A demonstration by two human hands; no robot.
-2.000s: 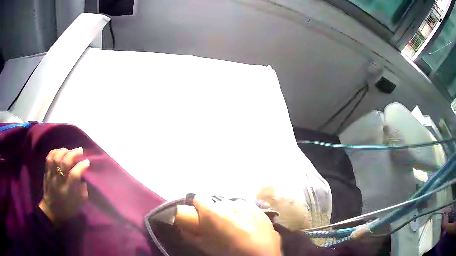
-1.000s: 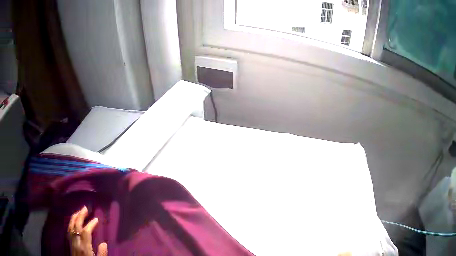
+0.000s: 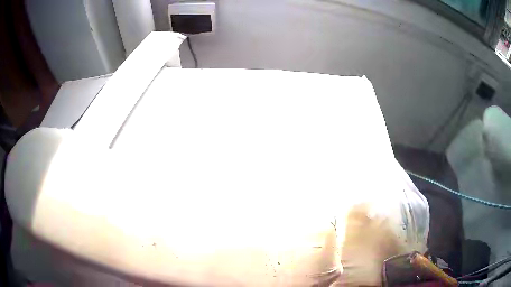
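Observation:
The padded pressing form [image 3: 185, 246] lies bare across the lower part of the view, cream with a rounded left end. Its right part is stained brown. The steam iron [image 3: 400, 270] stands at the lower right edge, partly cut off, with its orange-brown handle showing and no hand on it. The garment is not in view. Neither my left hand nor my right hand is in view.
The white-covered ironing table [image 3: 263, 129] lies behind the form. A white raised bar [image 3: 126, 78] slants at its left. A blue-white cord [image 3: 465, 196] crosses at right, near another padded form [image 3: 476, 151]. A wall with sockets [image 3: 191, 21] stands behind.
The plum garment has gone from the form, and my left hand has left the view. The view has shifted to the right, and the iron shows again, now without my right hand on it.

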